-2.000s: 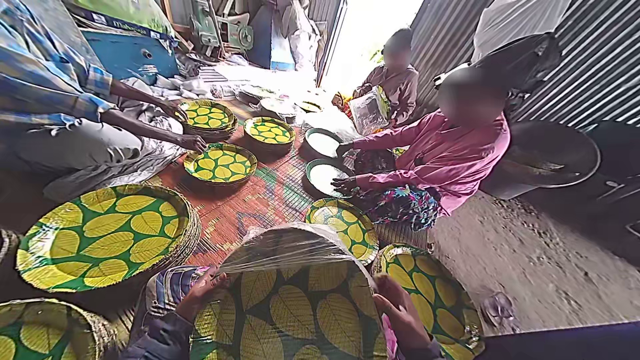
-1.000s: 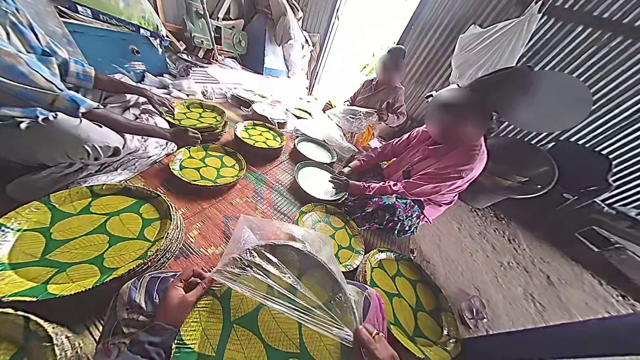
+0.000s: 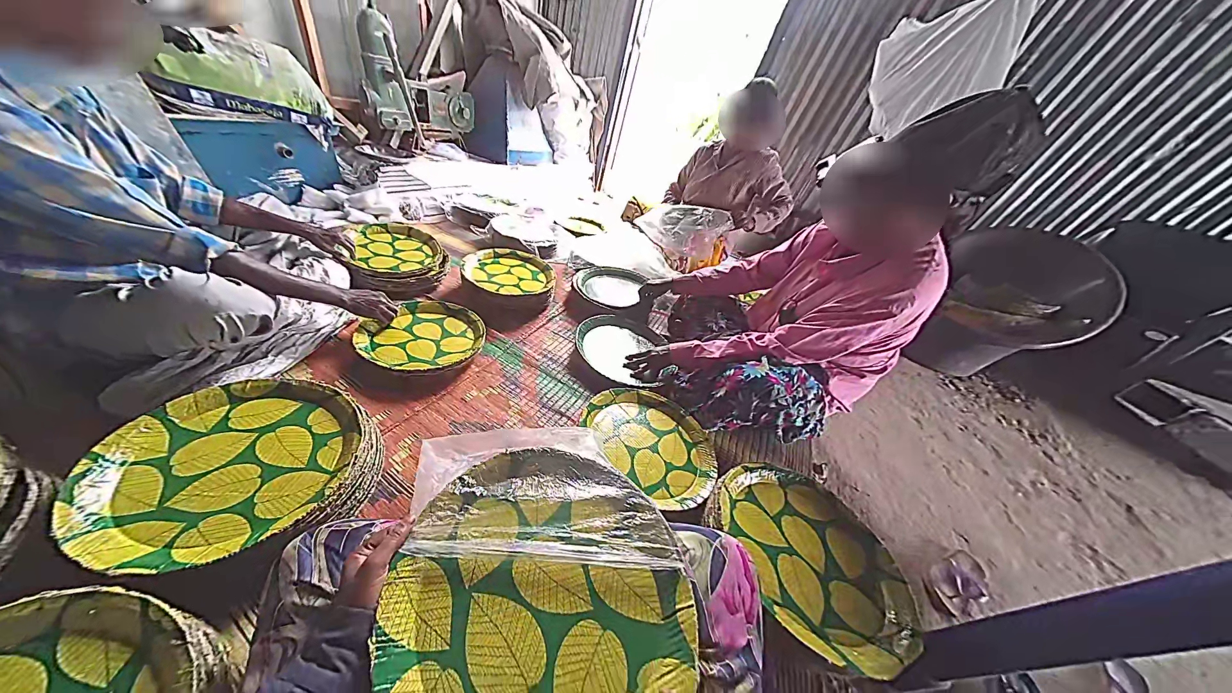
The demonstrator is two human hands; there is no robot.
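A large round tray (image 3: 529, 616) with a green and yellow leaf pattern stands tilted before me. Clear plastic film (image 3: 549, 500) covers its upper part, wrinkled and loose along the far rim. At the tray's left edge, my left hand (image 3: 371, 563) pinches the film, thumb and fingers together. My right hand is not seen; whether it lies behind the tray or below the view, I cannot tell. Close to the tray's far right side lies a smaller leaf-patterned tray (image 3: 647, 448).
Stacks of leaf-patterned trays (image 3: 207, 472) stand at my left, and another large tray (image 3: 818, 568) at my right. Ahead, a person in a pink top (image 3: 847, 308) touches a white-centred tray (image 3: 616, 348). A person in a checked shirt (image 3: 87, 192) handles trays on the woven mat (image 3: 481, 390).
The film, bunched over the tray's middle a second ago, now spreads across its upper part. My right hand, earlier at the tray's right side, has gone from sight.
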